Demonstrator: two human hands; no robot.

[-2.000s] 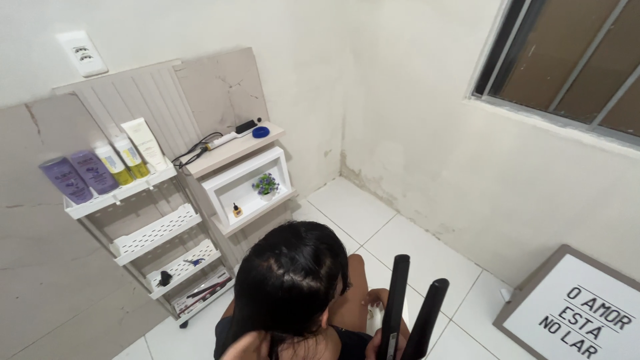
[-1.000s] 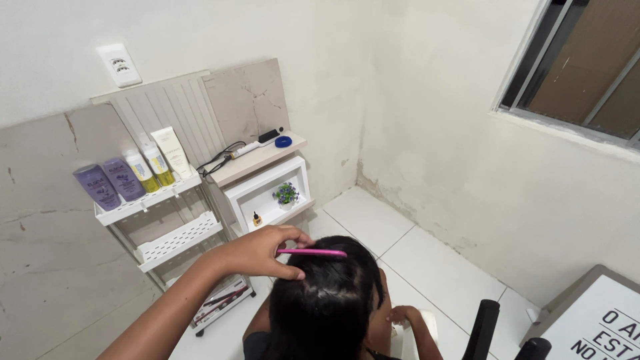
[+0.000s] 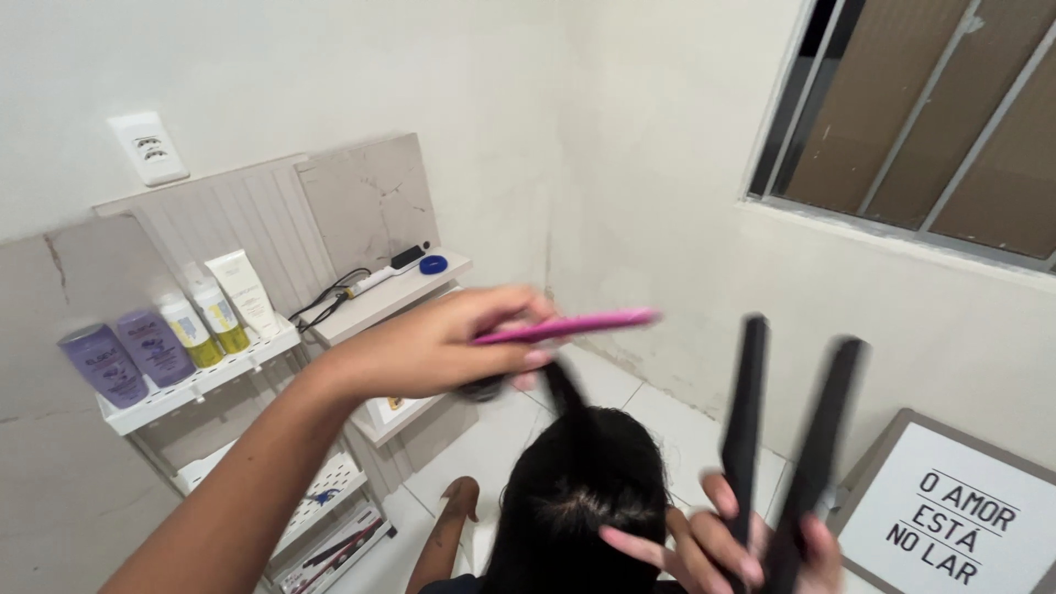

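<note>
A pink comb (image 3: 577, 324) and a lifted lock of black hair (image 3: 565, 396) are held in my left hand (image 3: 462, 342), above a seated person's head (image 3: 582, 487). My right hand (image 3: 726, 540), at the lower right, grips a black hair straightener (image 3: 747, 404), whose two plates stand apart and point up. One finger of that hand extends toward the parted hair at the crown. The straightener is beside the head, not touching the lifted lock.
At left, a white rolling cart (image 3: 206, 384) holds purple bottles (image 3: 157, 346) and a white tube (image 3: 243, 289). Behind it, a wall shelf (image 3: 388, 297) carries a corded brush (image 3: 384, 272) and a blue ring (image 3: 433, 264). A framed sign (image 3: 949, 511) leans at lower right, below a window (image 3: 924, 124).
The comb has left the scalp, and my left hand now lifts a lock of hair. My right hand and the straightener have come further into view, close beside the head.
</note>
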